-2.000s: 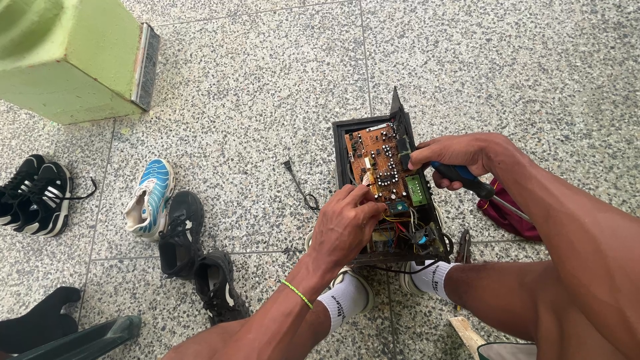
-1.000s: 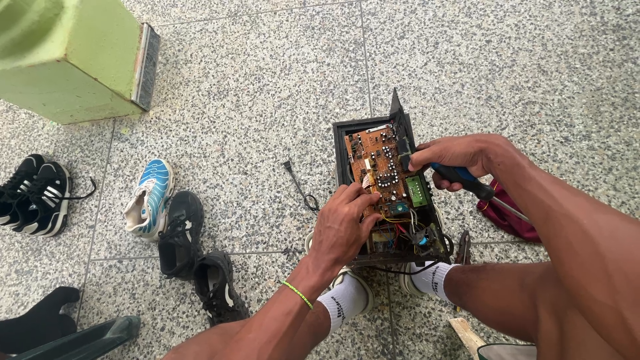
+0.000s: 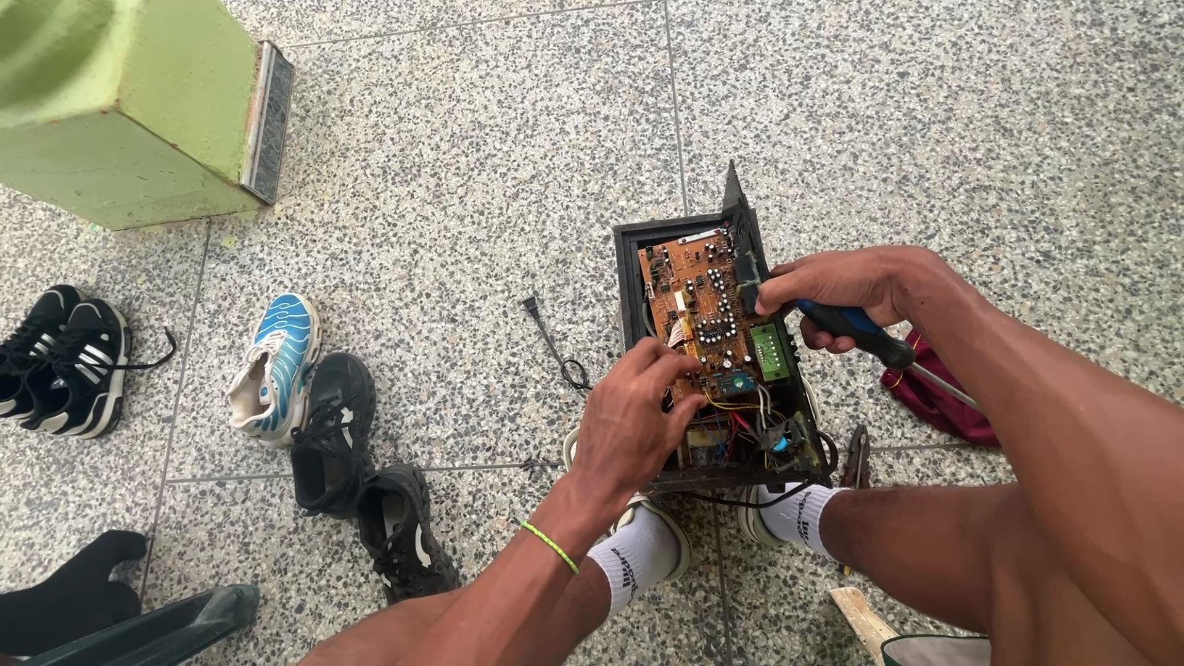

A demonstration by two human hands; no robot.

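Note:
An orange-brown printed circuit board point(image 3: 698, 296) with many small components lies tilted in a black open case point(image 3: 632, 250) between my feet. My left hand point(image 3: 638, 407) rests at the board's lower left edge, its fingertips on the edge near the wires. A screwdriver with a blue and black handle point(image 3: 856, 328) is gripped in my right hand point(image 3: 846, 287), its shaft pointing down and right, away from the board. The thumb and index finger of that hand touch the dark part at the board's right side. Coloured wires point(image 3: 735, 416) fill the lower part of the case.
A plug with cord point(image 3: 546, 333) lies left of the case. Pliers point(image 3: 857, 455) and a maroon cloth point(image 3: 943, 398) are at right. Loose shoes, among them a blue and white sneaker point(image 3: 282, 361), stand at left. A green pillar base point(image 3: 176, 157) is at upper left.

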